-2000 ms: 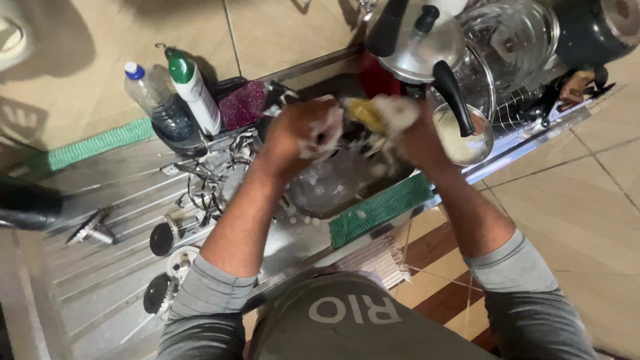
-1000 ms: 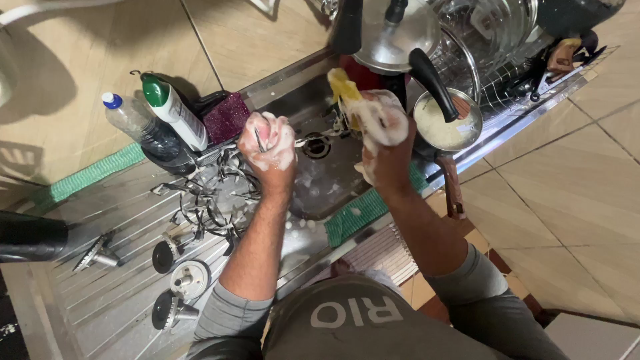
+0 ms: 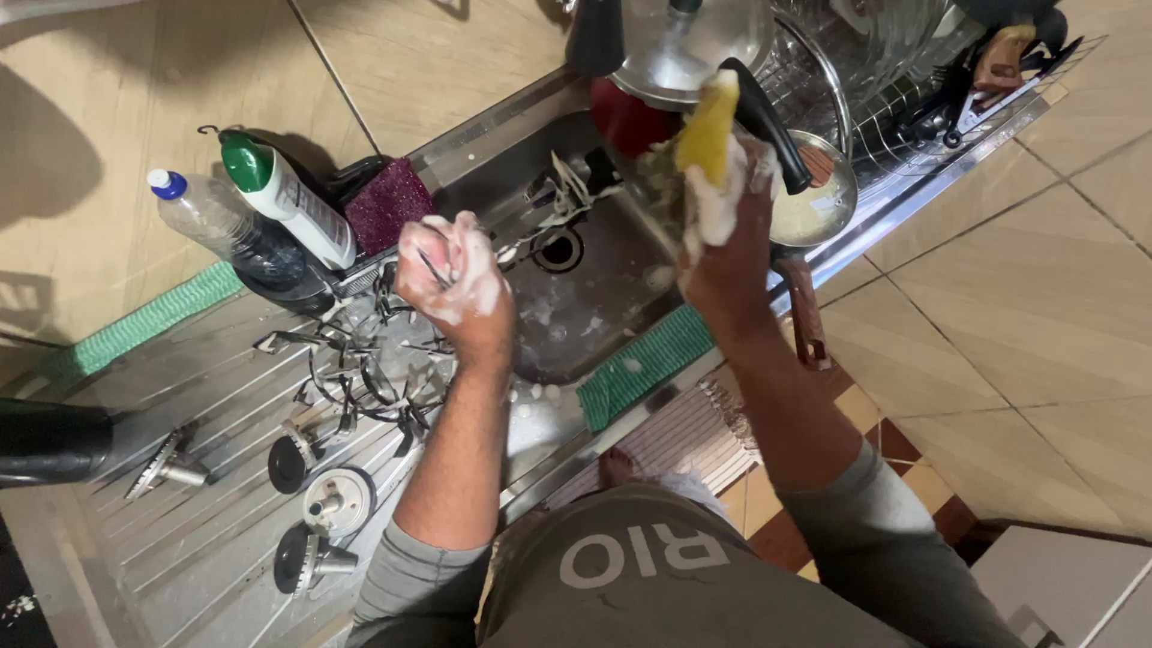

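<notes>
My left hand, covered in suds, is closed around a thin dark metal piece at the left edge of the steel sink basin; soapy prongs stick out from it over the drain. My right hand, also soapy, grips a yellow sponge above the basin's right side. Soapy black wire burner grates lie in a heap just below my left hand. Several gas burner parts rest on the ribbed drainboard, among them a pale round one with its underside up.
A clear bottle, a white bottle with green cap and a maroon scouring pad stand behind the drainboard. Pot lid, light pan and wire dish rack are at the right. Green cloths line the sink edges.
Two seconds ago both hands were close together over the basin; they are now apart, my left at the basin's left edge and my right with the sponge at its right.
</notes>
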